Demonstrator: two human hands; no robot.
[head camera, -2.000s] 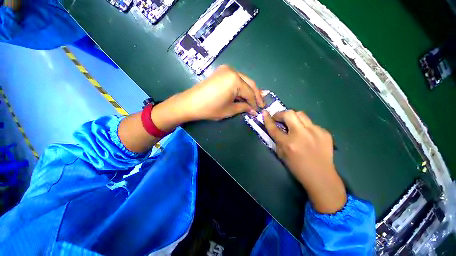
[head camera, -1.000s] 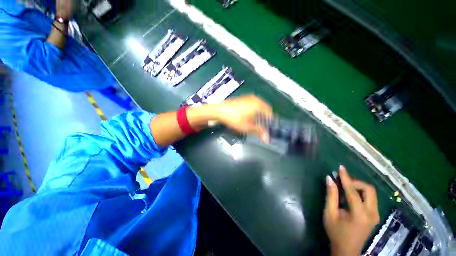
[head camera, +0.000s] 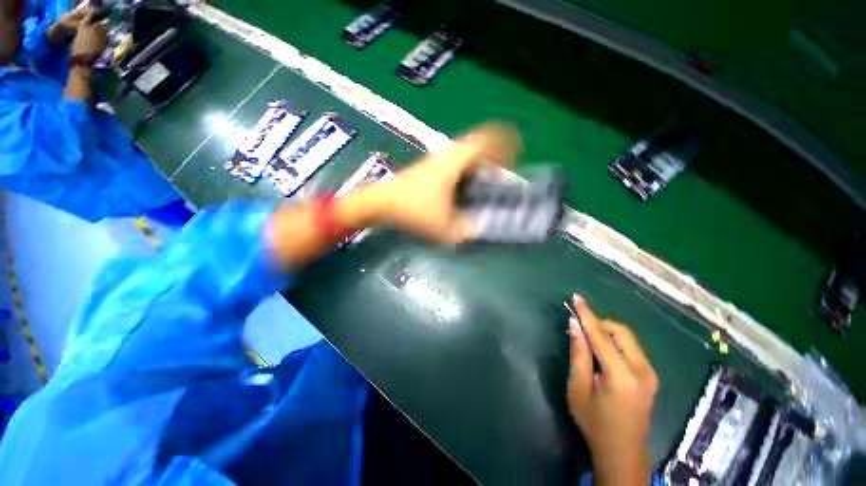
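My left hand (head camera: 442, 195), with a red band at the wrist, is blurred and grips a phone chassis (head camera: 513, 206) by its left end. The chassis is blurred too, held over the bench mat near the pale edge strip. My right hand (head camera: 612, 380) is lower right, above the mat, with a short thin dark tool (head camera: 582, 327) between thumb and fingers. The tool's type cannot be told. The two hands are well apart.
Several chassis (head camera: 313, 152) lie on the bench mat (head camera: 446, 370) at upper left; others (head camera: 722, 432) lie lower right beside clear plastic (head camera: 831, 380). The green conveyor (head camera: 560, 114) beyond the pale strip (head camera: 655, 271) carries spaced chassis (head camera: 655, 161). Another worker's blue sleeve (head camera: 76, 142) is upper left.
The chassis was under both hands on the mat; my left hand has since lifted it away towards the pale strip. My right hand has moved apart from it, and the view has shifted.
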